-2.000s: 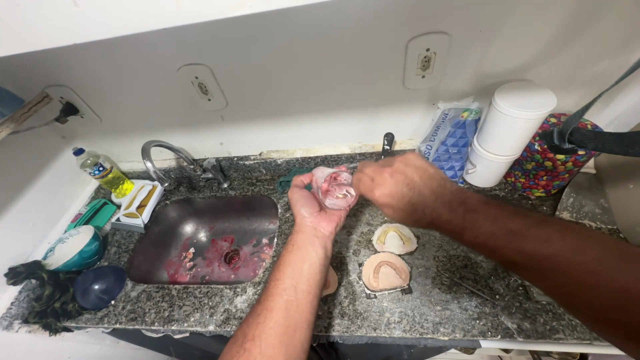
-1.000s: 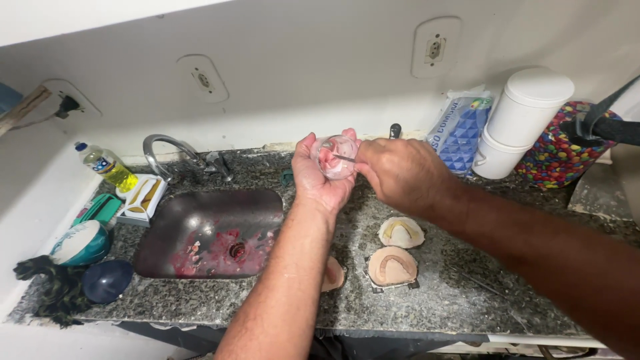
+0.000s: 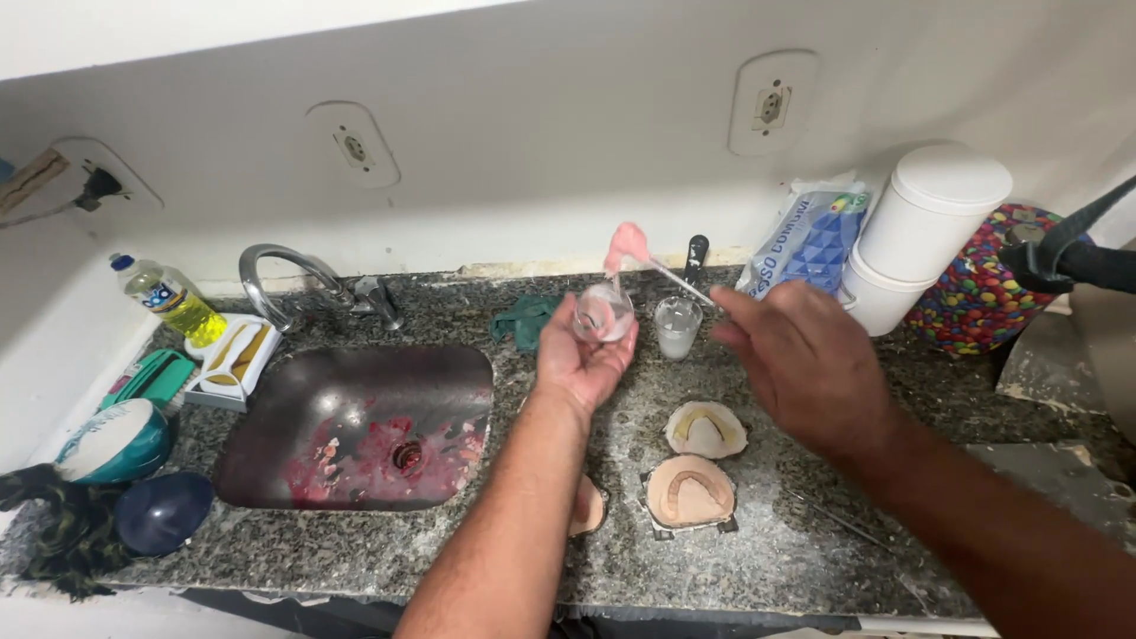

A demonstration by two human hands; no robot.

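My left hand holds a small clear cup with pink residue inside. Above it, a lump of pink doughy material clings to the tip of a thin metal spatula, and a strand of it hangs toward the cup. The spatula's other end is in my right hand. Just right of the cup, a second clear cup with whitish contents stands on the granite counter. Below are a dental cast with a yellowish arch and a pinkish dental cast. Another cast is partly hidden by my left forearm.
A stained steel sink and faucet are at left, beside a detergent bottle, a sponge holder and rubber bowls. White tubs, a blue-and-white bag and a candy-patterned container stand back right. A thin tool lies right of the casts.
The spatula was inside the cup one second ago; my right hand has drawn it out and up with pink material on its tip. The second cup has come into sight.
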